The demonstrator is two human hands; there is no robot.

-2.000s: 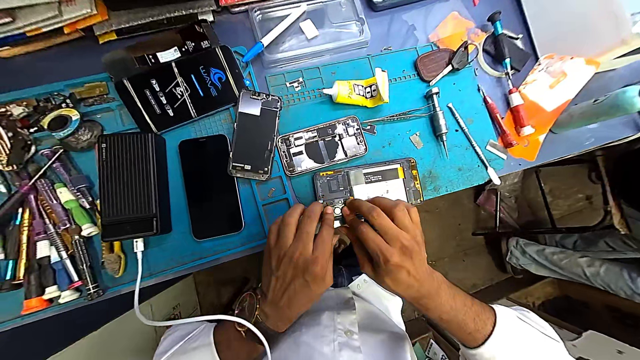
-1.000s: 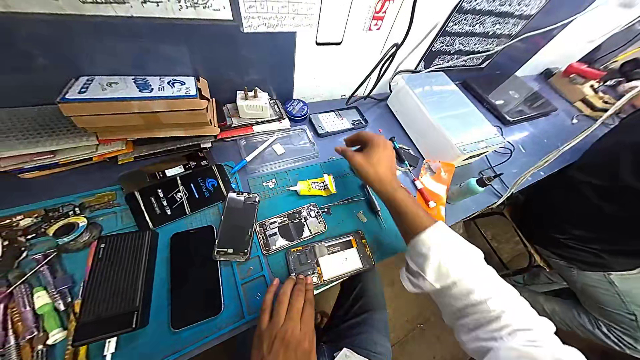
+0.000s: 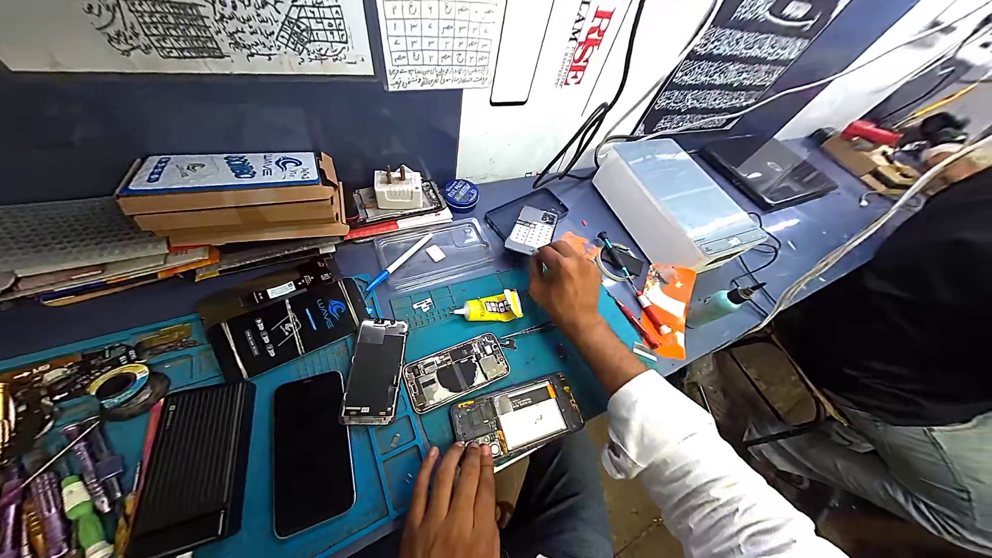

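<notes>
My left hand (image 3: pixel 453 504) lies flat, its fingertips touching the lower edge of an opened phone (image 3: pixel 518 418) with a white-faced battery. My right hand (image 3: pixel 570 287) reaches past the mat, its curled fingers at the corner of a small keypad-like device (image 3: pixel 532 229); whether it grips it is hidden. That device leans on a dark phone case or tray (image 3: pixel 554 203). Between the hands lie a second opened phone housing (image 3: pixel 457 372) and a yellow glue tube (image 3: pixel 490 307). Left of these are a detached phone screen (image 3: pixel 375 372) and a dark phone (image 3: pixel 314 453).
A black ribbed box (image 3: pixel 194 465) and screwdrivers (image 3: pixel 81 511) lie left. Behind are stacked boxes (image 3: pixel 232 201) and a clear tray (image 3: pixel 434 252). A plastic bin (image 3: pixel 670 201), an orange sheet (image 3: pixel 670 302) and red-handled tools stand right. A person in black sits at the far right.
My right hand has left the opened phone and moved to the back of the bench, lately lower toward the small device. My left hand stays at the phone. The view has tilted up.
</notes>
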